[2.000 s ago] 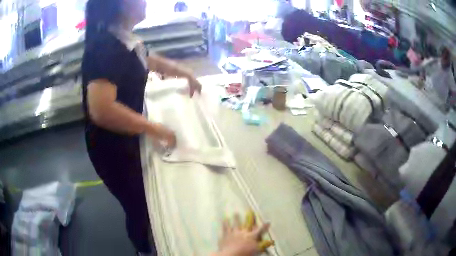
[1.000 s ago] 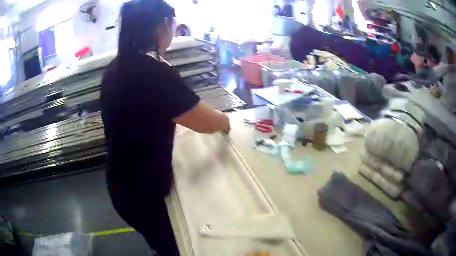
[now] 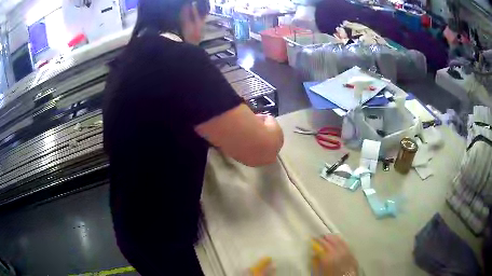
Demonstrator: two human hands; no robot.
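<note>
A long cream curtain panel [image 3: 270, 215] lies lengthwise on the table, with narrow ridges along its right edge. My right hand [image 3: 335, 257], with yellow finger guards or tape, is on the panel's right edge at the bottom of the picture, fingers bent. My left hand [image 3: 262, 267] shows only as blurred fingertips with yellow on them, low over the panel; the rest is cut off. Whether either hand grips the cloth cannot be told.
A person in dark clothes [image 3: 156, 135] leans over the panel's far end. Right of it are red-handled scissors [image 3: 328, 138], label strips [image 3: 370, 156], a brown jar [image 3: 405, 156], a plastic basket [image 3: 350, 129], papers [image 3: 350, 90], grey cloth [image 3: 443, 249] and striped bundles [image 3: 475, 172].
The view has moved towards the table's far end. The flap folded across the panel no longer shows. The other person leans further over it. Both my hands now show at the bottom edge.
</note>
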